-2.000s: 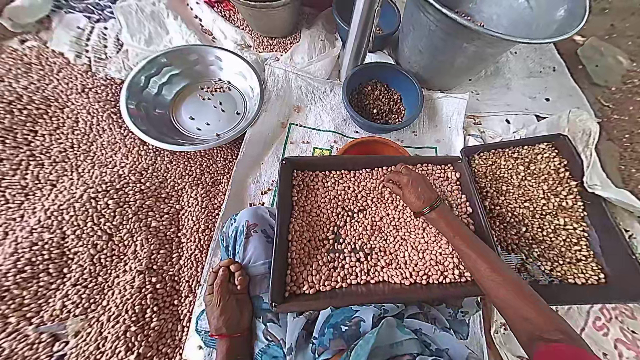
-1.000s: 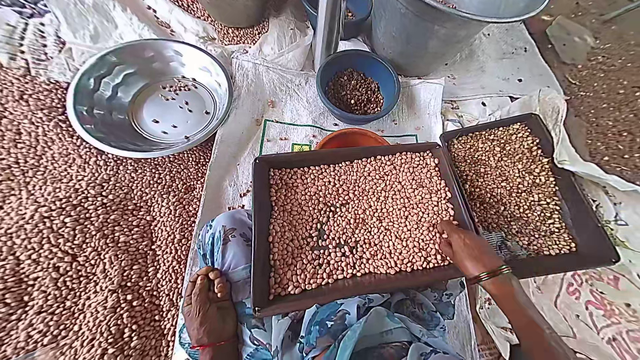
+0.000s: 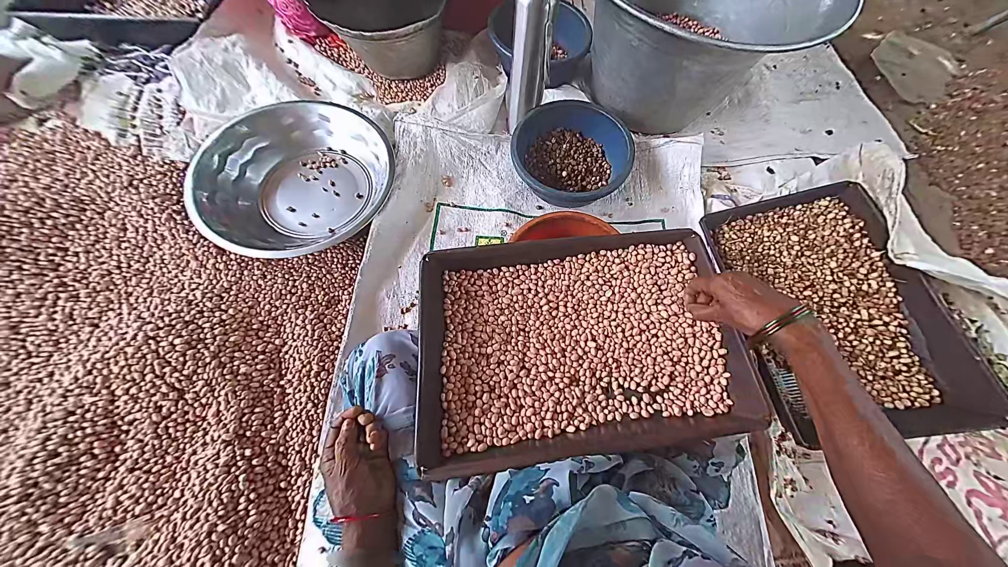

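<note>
A dark rectangular tray (image 3: 520,463) lies on my lap, with shelled peanuts (image 3: 583,339) spread over it in about one layer. My right hand (image 3: 736,302) is at the tray's upper right side, fingers curled over the edge of the peanuts; whether anything is between them is hidden. My left hand (image 3: 358,465) rests palm up by my knee, left of the tray, fingers curled with what look like a few peanuts at the tips. Right of the lap tray, a second dark tray (image 3: 957,378) holds darker, mixed kernels (image 3: 827,291).
A large peanut heap (image 3: 157,354) fills the left. Beyond the lap tray are a steel basin (image 3: 236,165) with a few kernels, a blue bowl (image 3: 618,150) of dark kernels, an orange bowl (image 3: 563,226), metal tubs (image 3: 654,87) and a steel cylinder (image 3: 529,63). White sacking (image 3: 472,169) lies beneath.
My right hand has moved from the tray's lower right up along its right side. The dark gap among the peanuts has shifted from left of centre to the lower right. My left hand stays by the knee.
</note>
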